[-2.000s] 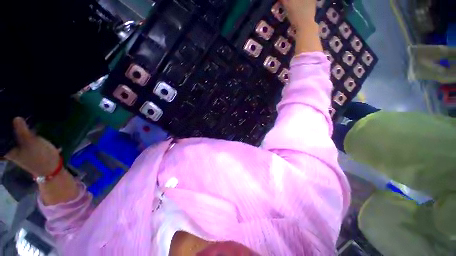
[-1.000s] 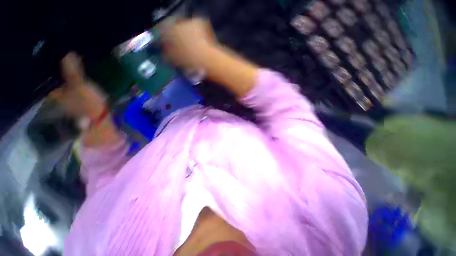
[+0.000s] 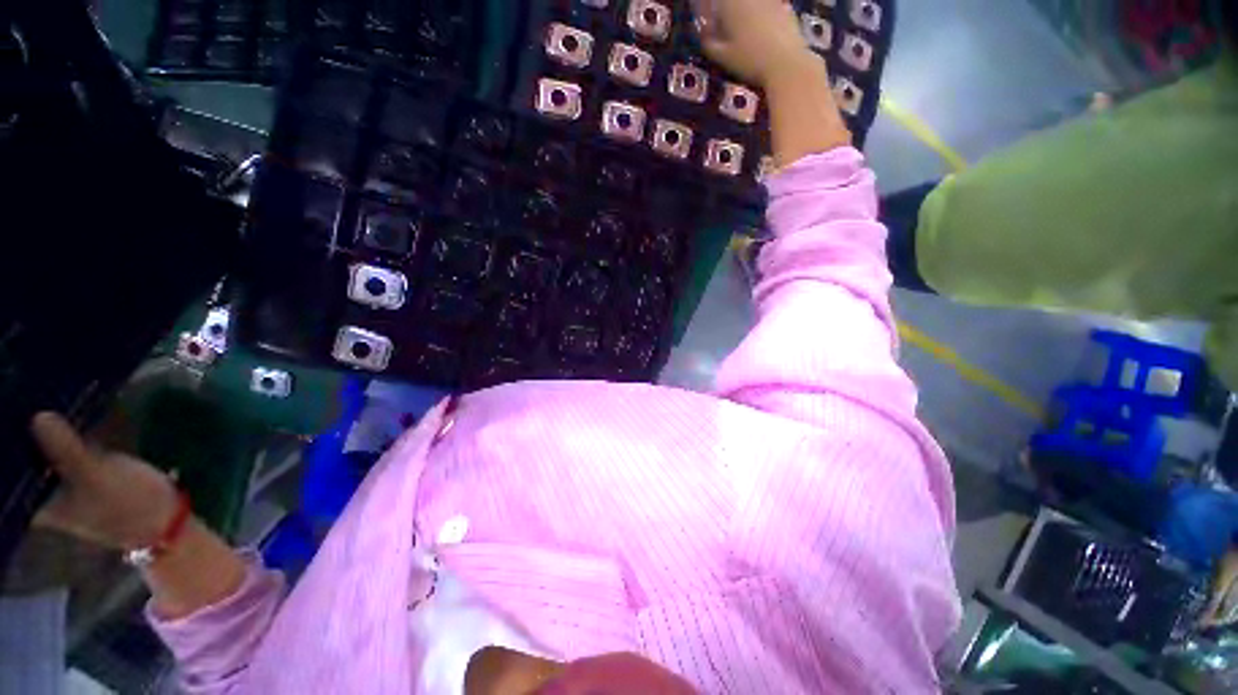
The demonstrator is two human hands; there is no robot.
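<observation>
A black pocketed tray [image 3: 292, 278] lies in front of me. Two silver-white square parts [image 3: 376, 285] sit at its left; its other visible pockets look empty. A second black tray [image 3: 526, 65], at the upper right, holds rows of pinkish-white parts [image 3: 630, 63] with dark centres. My right hand [image 3: 754, 38] is over this second tray, its fingers partly cut off by the top edge; whether it holds a part cannot be told. My left hand [image 3: 109, 496] is at the lower left beside a dark object, thumb raised, other fingers unclear. Several loose parts [image 3: 269, 382] lie left of the near tray.
Another black tray [image 3: 231, 52] lies at the top left. A large dark object [image 3: 109, 245] fills the left side. Blue plastic [image 3: 326, 475] shows below the bench edge. A person's green sleeve [image 3: 1073, 204] is at the right, with a blue stool-like object [image 3: 1120, 401] beyond.
The view has shifted. My right hand swept left near the loose parts, then returned over the filled tray. Two pinkish parts are gone from the near tray's left side; more loose parts show beside it.
</observation>
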